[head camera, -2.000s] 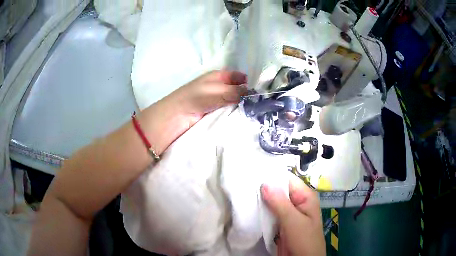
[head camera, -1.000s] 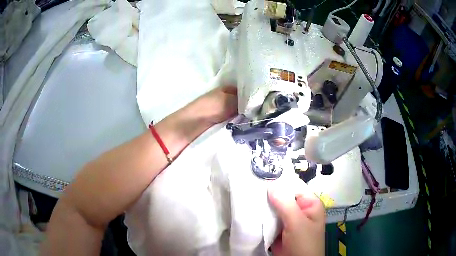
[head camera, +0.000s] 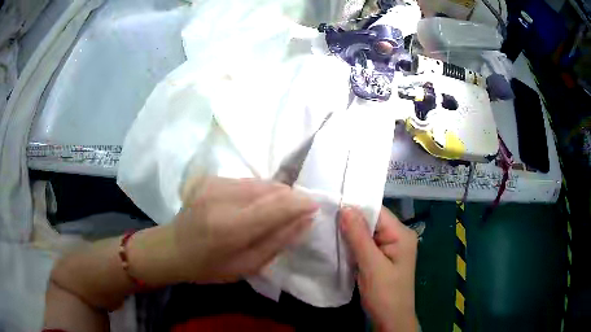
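Observation:
A white garment piece (head camera: 253, 110) lies over the table's front edge and runs up to the lit presser foot and needle area (head camera: 372, 74). A straight folded band with a visible line (head camera: 366, 152) runs from the needle area down to my hands. My right hand (head camera: 382, 259) grips the band's lower end, thumb on top. My left hand (head camera: 246, 227), blurred, is at the cloth just left of it, fingertips touching the cloth; whether it pinches the cloth is unclear.
White block with yellow corner (head camera: 453, 120) right of the needle. Translucent lamp head (head camera: 457, 35), black flat rectangle (head camera: 531, 123) and dark red cord (head camera: 503, 172) at right. Measuring tape (head camera: 440, 175) along the front edge. More white cloth (head camera: 32, 84) at left. Striped floor tape (head camera: 460, 266) below.
My left hand has moved from beside the needle area down toward my right hand. The view has tipped down, so the machine sits higher. The white block's yellow front corner shows more fully.

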